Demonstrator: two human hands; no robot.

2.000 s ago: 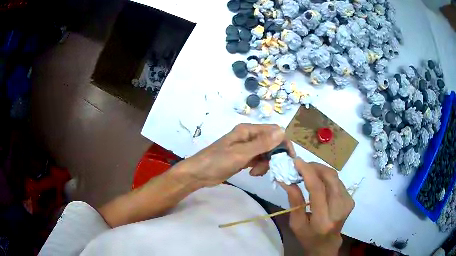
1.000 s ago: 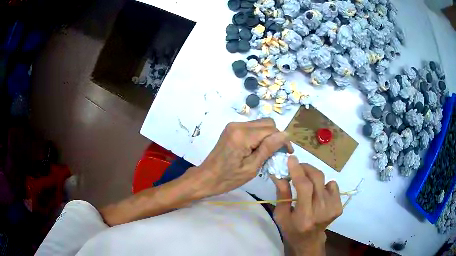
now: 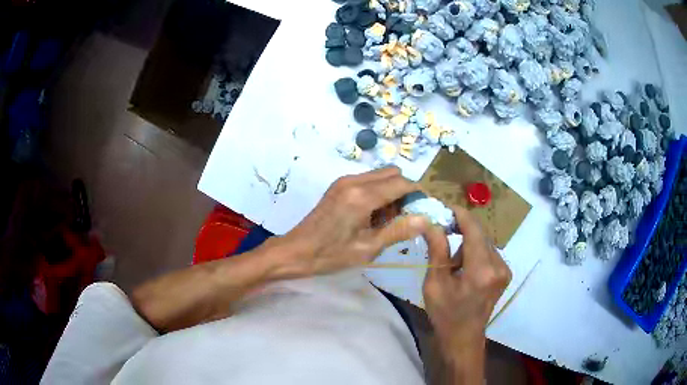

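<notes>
My left hand [image 3: 343,218] and my right hand [image 3: 465,263] hold a pale, lumpy ornament body [image 3: 433,212] between their fingertips, near the board. A dark round piece [image 3: 413,198] is against its left end, partly covered by my left fingers. A thin straw-coloured stick [image 3: 407,265] also lies across my right hand's fingers, pointing left; its right part is hidden by the hand. The brown glue board [image 3: 514,216] with a red pot [image 3: 478,194] on it lies just beyond my right hand.
A large heap of pale bodies [image 3: 501,56] fills the table's far side, with dark round pieces [image 3: 346,90] at its left. Joined pieces [image 3: 595,169] lie at right beside a blue tray [image 3: 629,282]. A spare stick [image 3: 514,293] lies right of my right hand. A red stool [image 3: 215,234] is at left.
Both hands have moved slightly up with the ornament, which has turned so its dark end faces left. The held stick has swung from slanting to nearly level.
</notes>
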